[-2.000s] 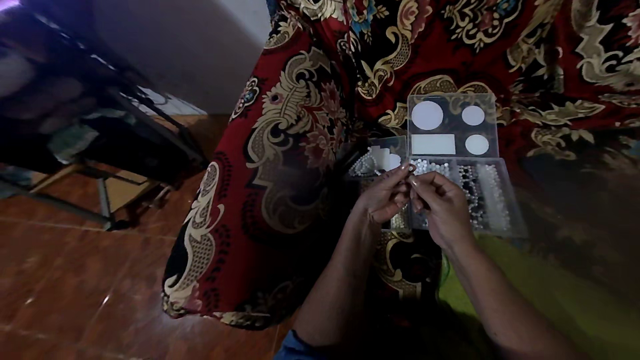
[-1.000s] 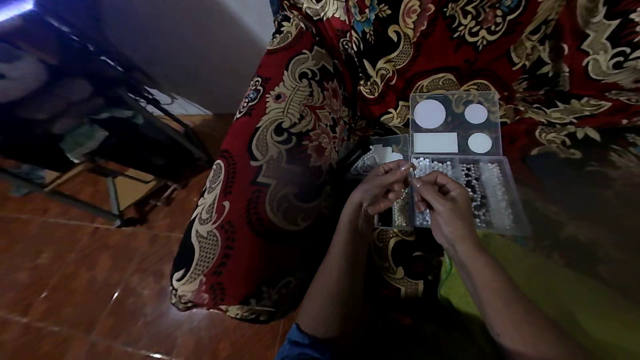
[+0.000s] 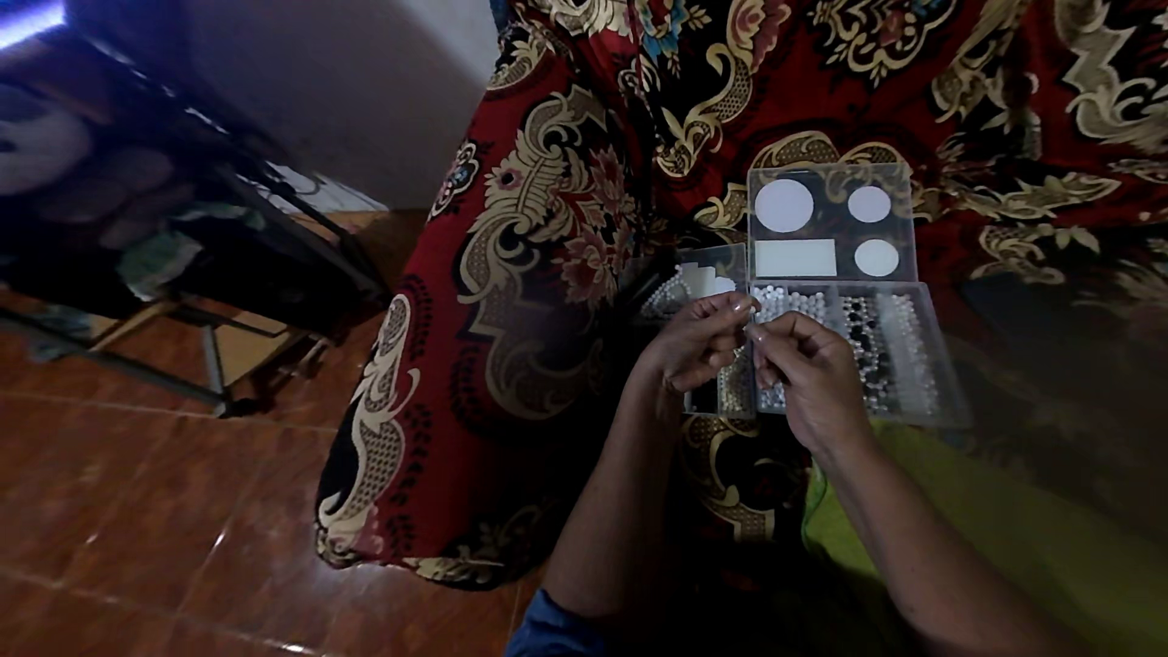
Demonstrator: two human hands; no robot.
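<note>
My left hand (image 3: 701, 345) and my right hand (image 3: 810, 374) meet fingertip to fingertip over a clear plastic bead box (image 3: 949, 365). Each hand pinches with thumb and forefinger; something tiny and pale, perhaps a bead, shows between them, too small to name. White beads (image 3: 803, 303) fill the box's left section, with strands of beads (image 3: 865, 342) to the right. White round and rectangular labels (image 3: 794, 258) are on its raised lid (image 3: 903, 219). A second clear box (image 3: 721, 258), partly behind my left hand, holds a pearl-like strand (image 3: 669, 292) and small cream beads (image 3: 733, 388).
The boxes lie on a seat draped in red, black and gold patterned fabric (image 3: 584, 246). Green cloth (image 3: 985, 511) is under my right forearm. A metal-framed stand (image 3: 214, 365) is on the tiled floor (image 3: 109, 493) at left, near a pale wall (image 3: 365, 100).
</note>
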